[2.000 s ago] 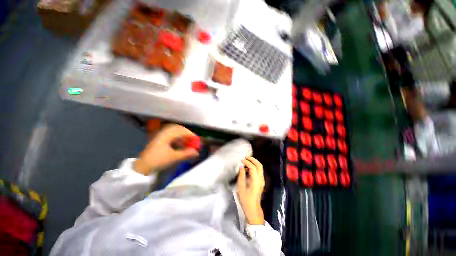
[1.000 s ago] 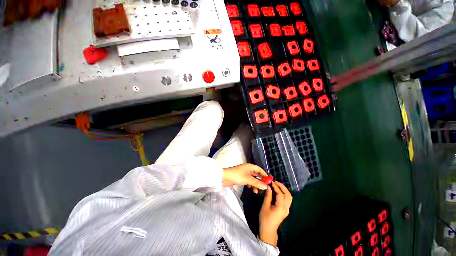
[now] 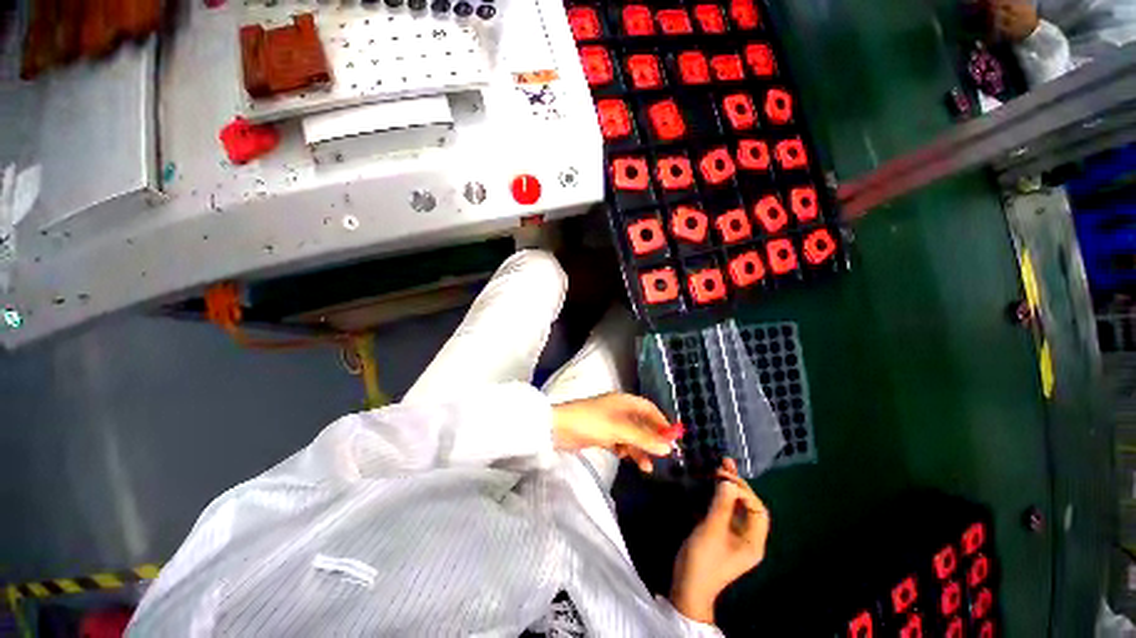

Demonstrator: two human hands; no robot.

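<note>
My left hand (image 3: 619, 425) holds a red housing (image 3: 676, 433) in its fingertips, mostly covered by the fingers. My right hand (image 3: 725, 536) is to the right of it, apart from the housing, with its fingertips at the lower edge of the insert tray (image 3: 785, 374). Whether the right fingertips pinch a small part cannot be made out. The insert tray holds rows of black round inserts, and a shiny clear plastic film (image 3: 744, 399) lies over its middle.
A black blister tray (image 3: 715, 128) of red housings lies beyond the insert tray; another tray (image 3: 928, 592) is at lower right. The white machine (image 3: 411, 187) at upper left bears a fixture block (image 3: 285, 56), a loose red housing (image 3: 248, 140) and a red button (image 3: 526, 190). Another person's hand (image 3: 1013, 19) shows at top right.
My right hand has moved away from the red housing to the insert tray's edge. My left hand still holds the housing. Earlier, the view was turned more towards the machine.
</note>
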